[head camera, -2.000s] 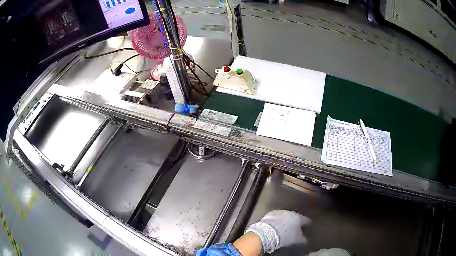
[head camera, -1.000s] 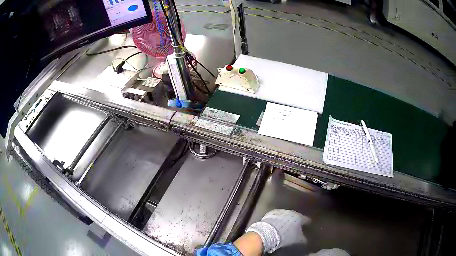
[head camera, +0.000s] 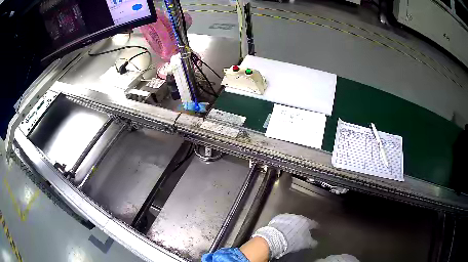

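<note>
My left hand (head camera: pixel 290 236) wears a white glove below a blue sleeve and is over the near part of the conveyor at the bottom centre. Its fingers are curled down and partly hidden, and I cannot tell whether it holds anything. My right hand (head camera: pixel 339 258) shows only as a sliver of white glove at the bottom edge. The conveyor rail (head camera: pixel 303 166) runs across beyond my hands. No pallet or board shows on the conveyor.
Beyond the rail, a green mat (head camera: pixel 354 115) bears a record sheet (head camera: pixel 354 148) with a white pen (head camera: pixel 379 145), blank paper (head camera: pixel 295 126) and a pushbutton box (head camera: pixel 245 80). A pink fan (head camera: pixel 160 36) and a monitor (head camera: pixel 92 20) stand at the upper left.
The pink fan's head looks turned compared with before. My hands have hardly moved.
</note>
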